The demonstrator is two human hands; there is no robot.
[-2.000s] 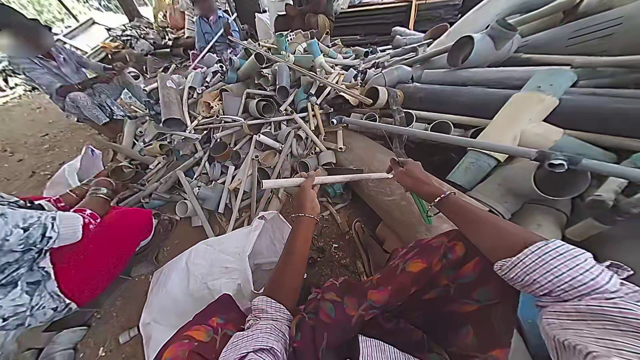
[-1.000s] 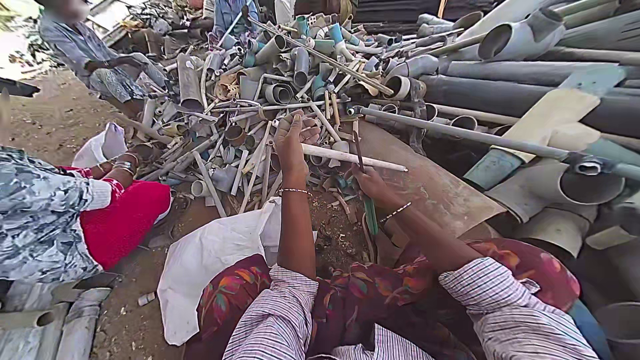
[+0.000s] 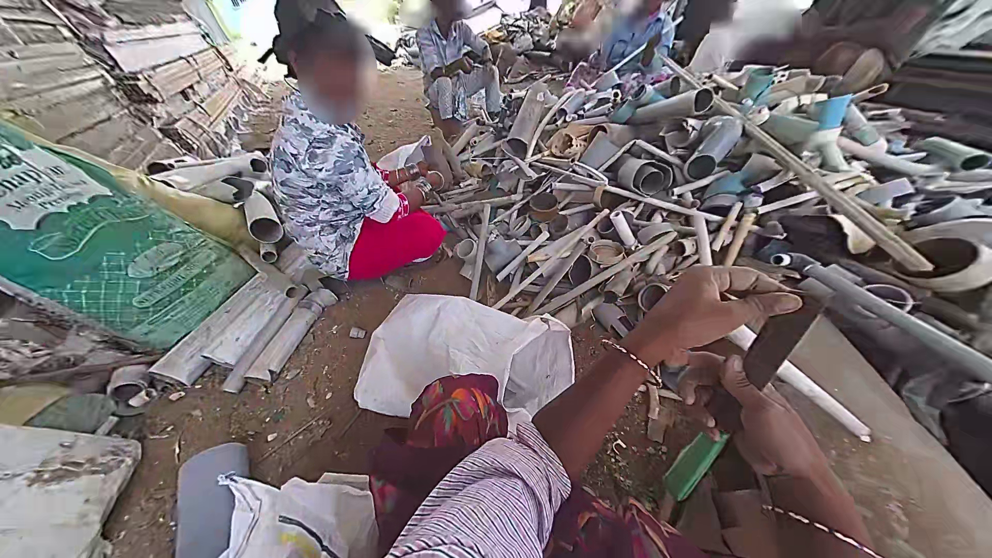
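Note:
My left hand is bent at the wrist, its thumb and forefinger close together at the upper end of a flat dark blade; whether they grip it is unclear. Lower down, my right hand wraps its fingers around the blade's dark lower part. A green handle-like piece shows below that hand. Behind the blade a thin white plastic pipe slants down to the right, its upper end hidden by my left hand. A white sack lies on the ground to the left of my forearm.
A heap of plastic pipes and fittings spreads ahead. A person in a patterned shirt sits at the left, with more people at the back. Grey pipe pieces and a green printed sack lie at left; a long grey pipe crosses at right.
The white pipe was held across both hands two seconds ago; it now slants behind the blade. My left hand has moved from the pipe to the blade's upper end. The view has swung left.

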